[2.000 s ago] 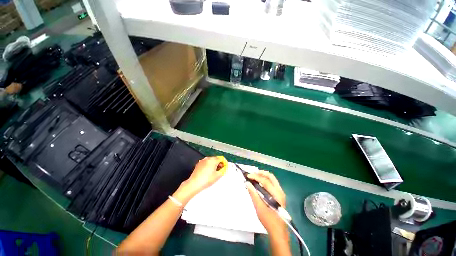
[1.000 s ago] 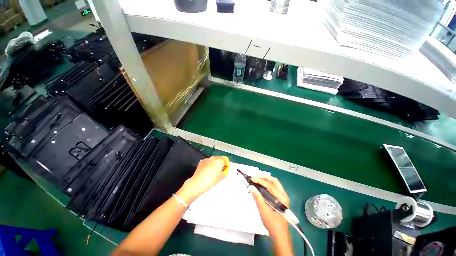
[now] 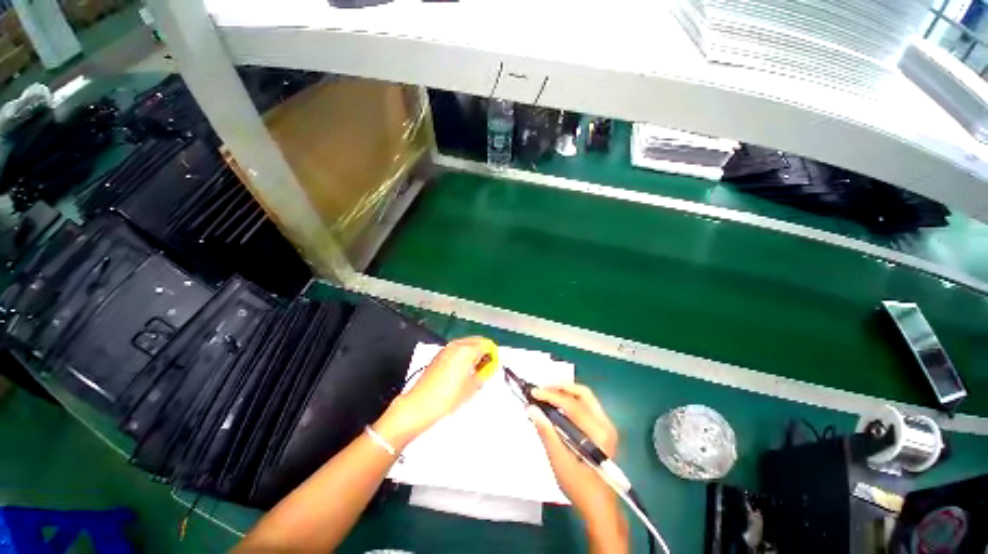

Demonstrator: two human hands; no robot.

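Note:
White rectangular sheets point(image 3: 488, 449), which look like panel backs, overlap on the green bench in front of me. My left hand point(image 3: 455, 373) is over their upper left part, its yellow-tipped fingers pinched together; what is between them is too small to tell. My right hand point(image 3: 574, 422) holds the black soldering iron point(image 3: 558, 422) like a pen, its tip close to my left fingertips. A pale cable runs down from the iron. Black covers point(image 3: 358, 368) lie fanned in a large stack left of the sheets.
A round silvery tin point(image 3: 694, 442) lies right of the sheets. Beyond it are a black soldering station point(image 3: 807, 487) and a solder reel point(image 3: 915, 442). A solar panel point(image 3: 924, 352) lies on the green conveyor point(image 3: 628, 271). A white shelf point(image 3: 455, 54) hangs above; a post stands left.
The solar panel on the conveyor has moved to the right. The view has shifted slightly. My hands stay close together over the white sheets, with the iron still in my right hand.

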